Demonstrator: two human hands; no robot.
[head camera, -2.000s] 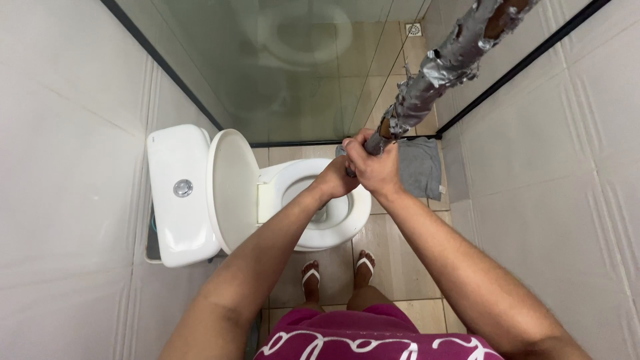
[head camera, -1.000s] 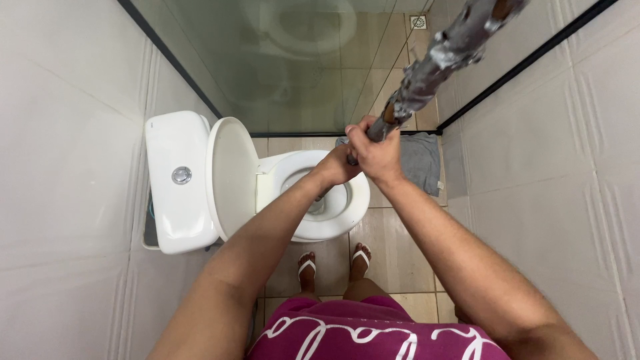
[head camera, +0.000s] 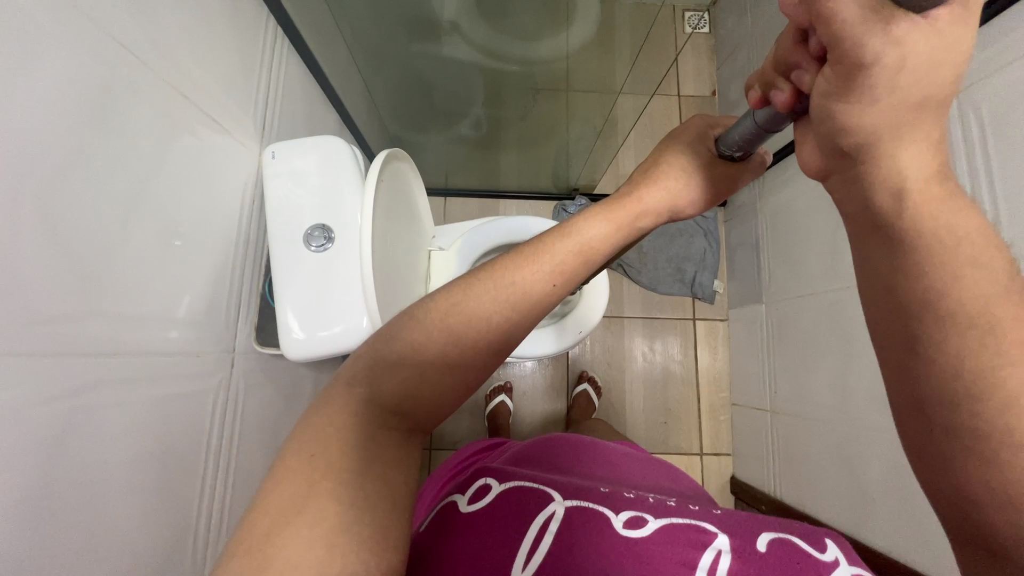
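Observation:
Both of my hands are around a long pole (head camera: 752, 132) wrapped in grey tape, which slants from the upper right down toward the toilet. My left hand (head camera: 694, 166) grips it lower down, over the right side of the toilet bowl. Higher up and nearer the camera, my right hand (head camera: 872, 80) is closed around the pole, whose top runs out of view. Below my left forearm is the white toilet seat (head camera: 588, 316), with the lid (head camera: 400, 232) raised against the cistern. The pole's lower end is mostly hidden by my left arm, so its tip cannot be made out.
The white cistern (head camera: 312, 304) with its flush button (head camera: 318, 237) stands at the left wall. A glass shower panel (head camera: 496, 120) with a dark frame is behind the toilet. A grey cloth (head camera: 672, 260) lies on the tiled floor (head camera: 640, 384). A drain (head camera: 697, 21) is at the top.
Both hands have moved up and to the right with the pole. They were close together over the bowl's edge; now my right hand is much nearer the camera.

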